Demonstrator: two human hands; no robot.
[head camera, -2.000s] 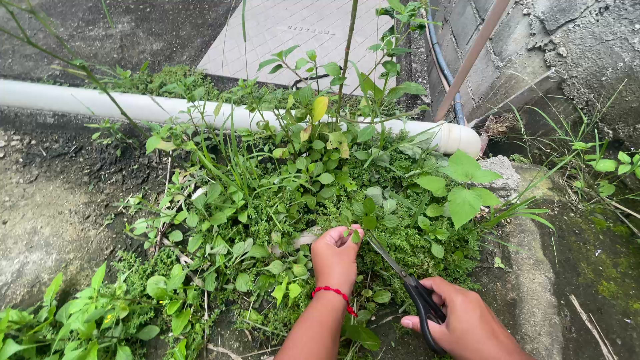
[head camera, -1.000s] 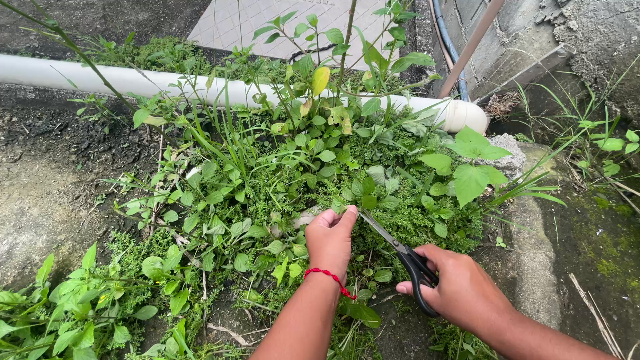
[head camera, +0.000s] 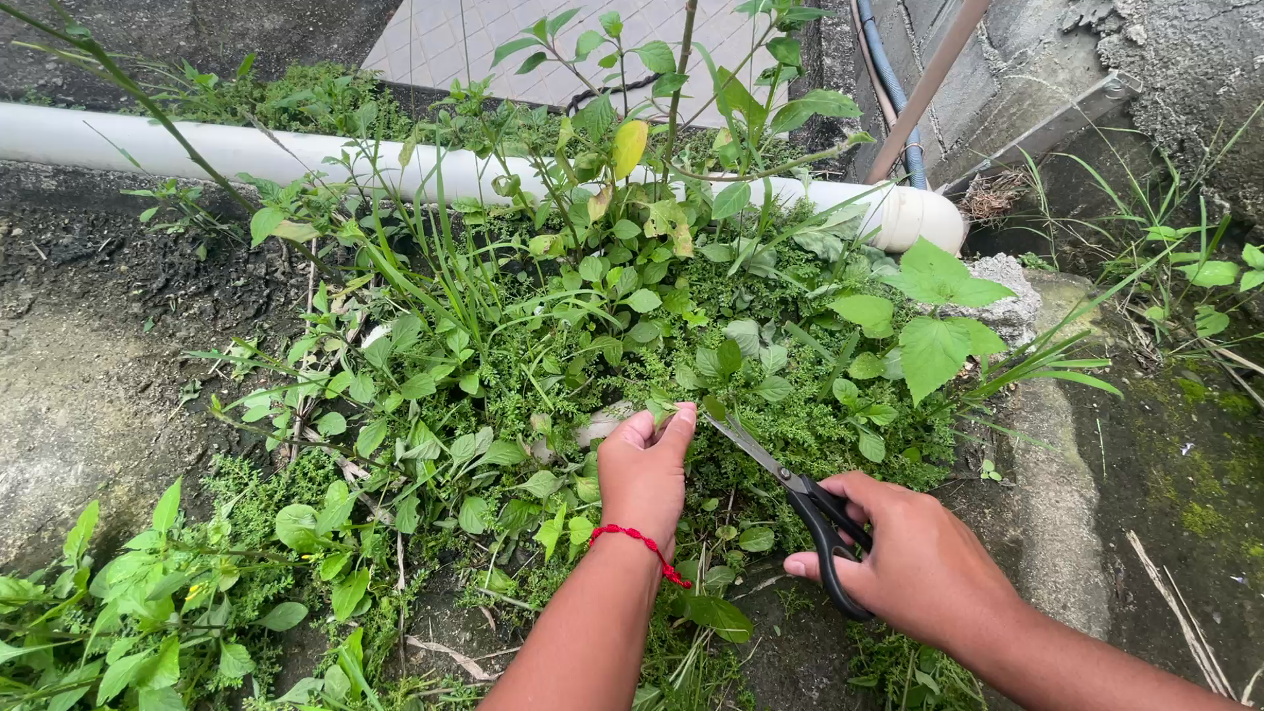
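Note:
My left hand (head camera: 647, 474), with a red braided bracelet (head camera: 642, 541) at its wrist, pinches a small green leafy sprig (head camera: 664, 403) between thumb and fingertips. To its right, my right hand (head camera: 904, 553) holds black-handled scissors (head camera: 787, 476), fingers in the loops. The blades point up and left, their tips beside the left fingertips among the leaves. Foliage partly hides the tips, so I cannot tell how far apart the blades are. Low weeds (head camera: 553, 326) spread around both hands, and a taller plant with one yellow leaf (head camera: 629, 148) rises behind them.
A white plastic pipe (head camera: 296, 158) crosses behind the weeds and ends in a cap (head camera: 923, 219). Beyond it lies a pale tiled slab (head camera: 434, 44). At upper right, a blue hose (head camera: 894, 89) and a brown pipe (head camera: 933, 84) lean near a concrete block wall (head camera: 1027, 59).
Both hands have stayed close together at the same patch of weeds. The left hand keeps its pinch and the right hand keeps hold of the scissors.

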